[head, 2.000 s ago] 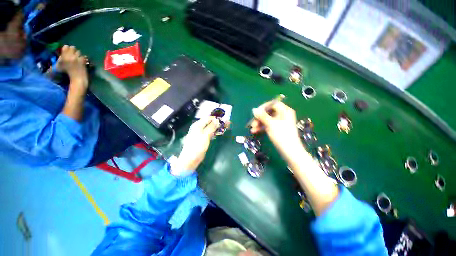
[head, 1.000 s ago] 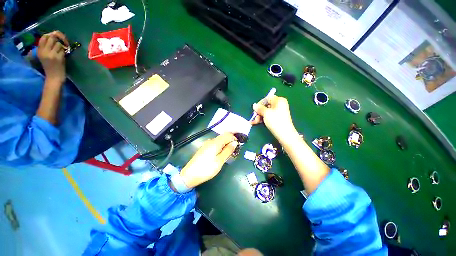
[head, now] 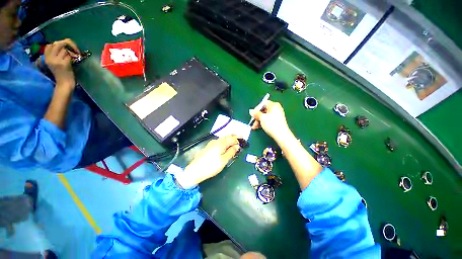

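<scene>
My left hand (head: 215,157) holds a small dark round module (head: 242,143) between its fingertips, just below a white paper slip (head: 231,127) on the green bench. The fingers cover part of the module. My right hand (head: 267,117) grips a thin pale stick-like tool (head: 261,105), perhaps tweezers, its lower end pointing at the slip. The tool does not visibly touch the module. Two modules with white tabs (head: 264,165) (head: 265,193) lie on the bench right of my left hand.
A black box (head: 185,96) with yellow and white labels and cables stands left of the slip. Black stacked trays (head: 238,30) are at the far side. Ringed cases (head: 310,102) and more modules lie to the right. A red bin (head: 123,58) stands near a neighbouring person in blue (head: 40,116).
Since two seconds ago, my left hand has moved right, off the slip to its lower edge, still holding a module. My right hand keeps the tool. The camera view has shifted.
</scene>
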